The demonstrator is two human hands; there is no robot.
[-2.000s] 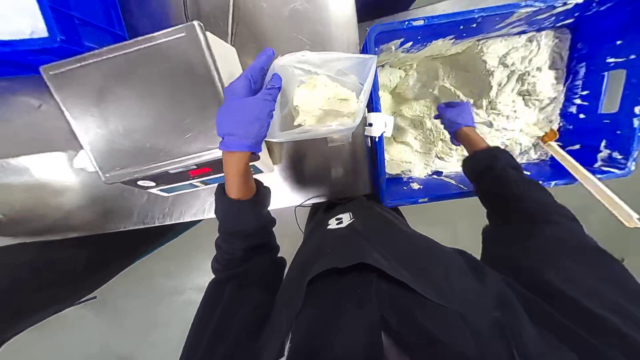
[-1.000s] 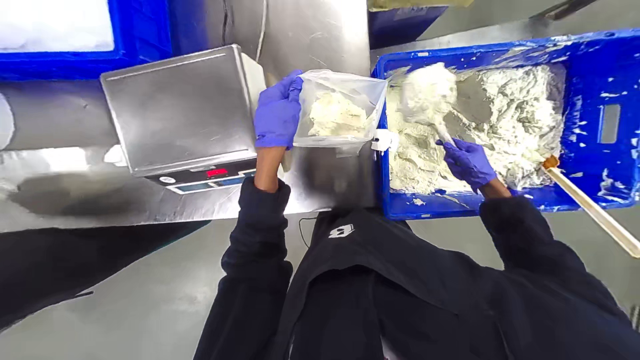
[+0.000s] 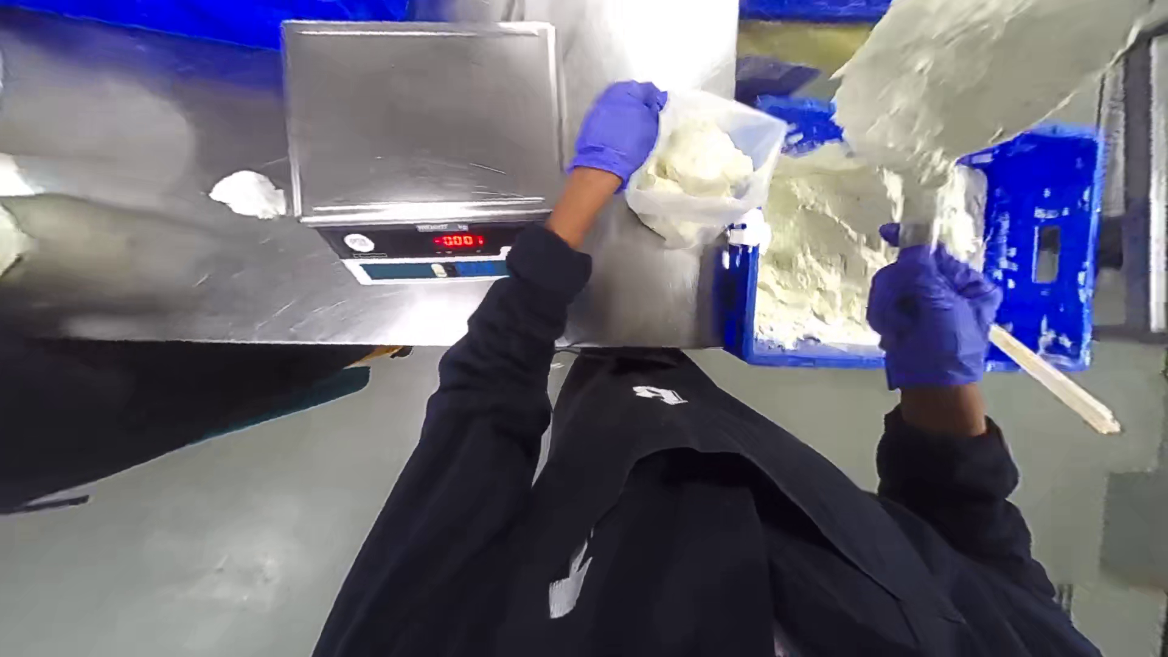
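Observation:
My left hand (image 3: 620, 133), in a purple glove, grips the rim of a clear plastic bag (image 3: 765, 135). Inside the bag lies a lump of pale, creamy mass (image 3: 701, 162). My right hand (image 3: 934, 315), also gloved, is closed on the handle of a scoop or spatula (image 3: 985, 78) coated in the same mass, raised large near the camera at the upper right. The coating hides the tool's exact shape. Beneath it stands a blue plastic crate (image 3: 1049, 301) holding more of the pale mass (image 3: 812, 265).
A bench scale (image 3: 424, 119) with a steel platform and lit red display sits left of the bag on the steel table (image 3: 639, 292). A white blob (image 3: 248, 194) lies beside it. A pale wooden handle (image 3: 1058, 383) sticks out over the crate's near edge. Another blue crate (image 3: 210, 18) is at the upper left.
My right hand has lifted the coated tool from the mass in the crate to high above it. One second ago the tool was low over the mass. My left hand keeps holding the bag.

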